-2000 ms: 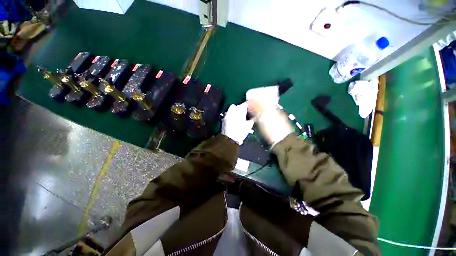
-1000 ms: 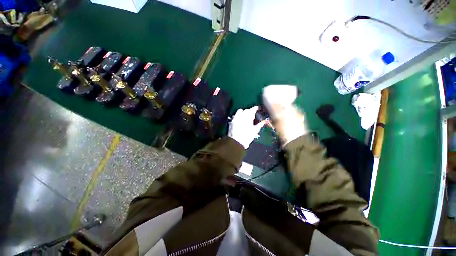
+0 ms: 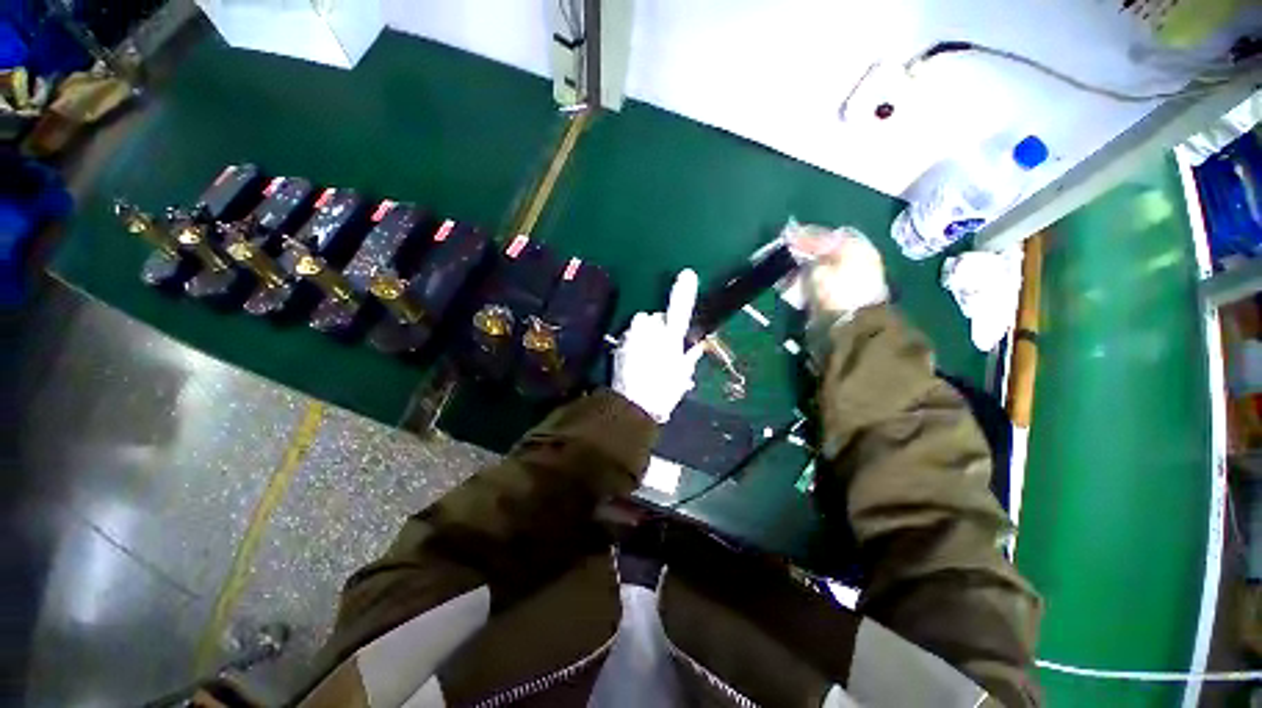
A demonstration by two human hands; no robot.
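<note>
A black oblong lock panel is held between my hands, slanting up to the right, with a brass part projecting below its lower end. My left hand, in a white glove, holds the lower left end, with one finger pointing up. My right hand, bare and blurred, is at the upper right end; its fingertips are hard to make out. A dark flat slab with a white label lies nearer my lap, with a thin dark wire beside it.
Several black panels with brass parts stand in a row on the green mat at left. A bottle with a blue cap and a crumpled white wad are by the partition. A black cloth lies right, partly behind my sleeve.
My right hand has moved up and right. The white cloth over the work no longer shows clearly. The panel and its brass part have come into view between my hands.
</note>
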